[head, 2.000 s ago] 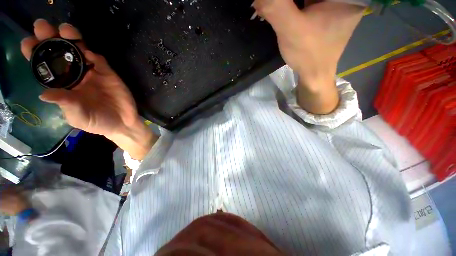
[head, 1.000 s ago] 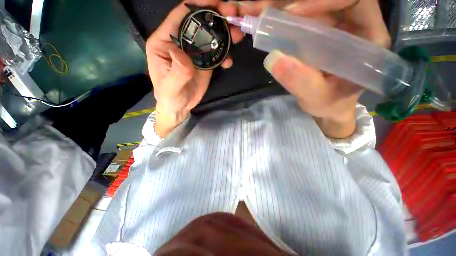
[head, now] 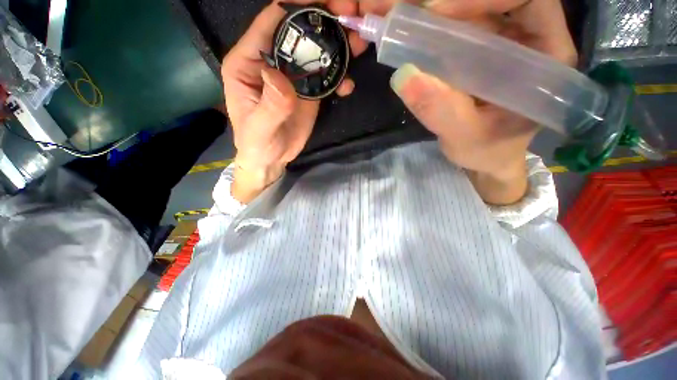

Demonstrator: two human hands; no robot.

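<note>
My left hand (head: 269,122) holds a round black housing (head: 312,56) with a shiny rim at the top centre. A pale rectangular part shows inside it. My right hand (head: 475,126) is closed around a clear dispensing syringe (head: 490,70), which lies slanted across the fingers. Its pink needle hub (head: 356,24) points left and its thin tip is at the housing's upper right rim; whether it touches cannot be told. A green air adapter (head: 605,119) caps the syringe's rear, with a clear hose trailing right.
The black work tray (head: 364,122) lies under my hands. A pocketed tray (head: 642,30) is at the upper right. Stacked red trays (head: 631,252) stand at the right. A green mat (head: 141,67), a yellow wire loop and another person's white coat (head: 67,267) are at the left.
Since two seconds ago, my hands have come together and the syringe has come to the housing. Over the last second, the housing has moved slightly up and right, with the syringe nearly still.
</note>
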